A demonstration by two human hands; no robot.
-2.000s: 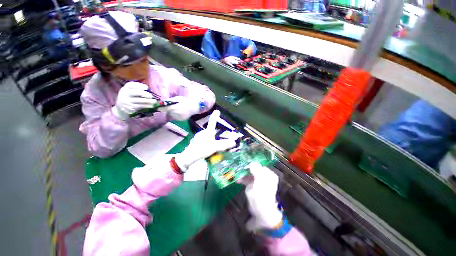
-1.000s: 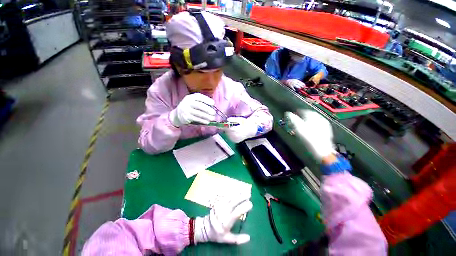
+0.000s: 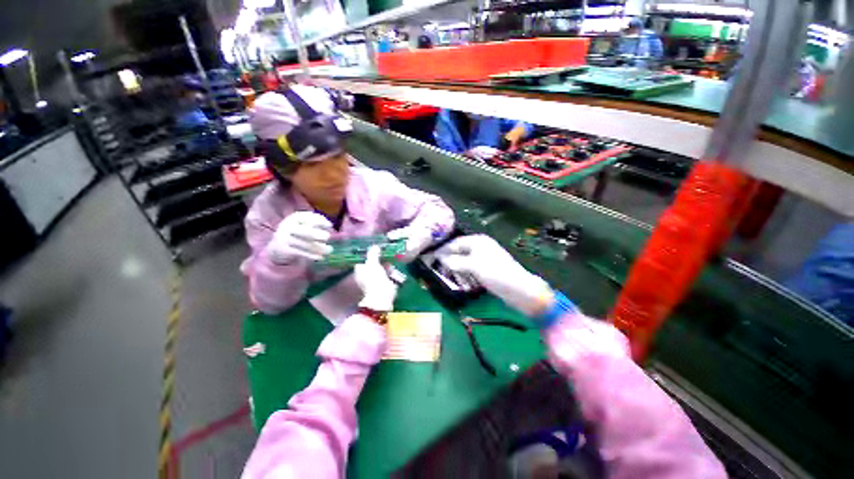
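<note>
A green circuit board (image 3: 351, 251) is held up by the coworker's white-gloved hands, above the bench mat. My left hand (image 3: 376, 283), in a white glove with a reddish wrist band, reaches up to the board's lower edge. A finger overlaps the board; whether it grips is unclear. My right hand (image 3: 494, 268), white-gloved with a blue wrist band, is over the right part of the black tray (image 3: 459, 297), fingers pointing left. Its fingertips are blurred, and I cannot tell whether they hold anything.
Black-handled pliers (image 3: 480, 348) and a yellowish marked sheet (image 3: 414, 337) lie on the green mat (image 3: 403, 412). A white sheet (image 3: 335, 304) is partly hidden. A coworker (image 3: 328, 192) sits opposite. The conveyor (image 3: 599, 267) carries boards (image 3: 548, 239). A red-wrapped post (image 3: 679, 248) stands at right.
My left hand has moved up from the mat to the coworker's board. My right hand has come back from the conveyor to over the tray. The coworker's board now faces me more broadly.
</note>
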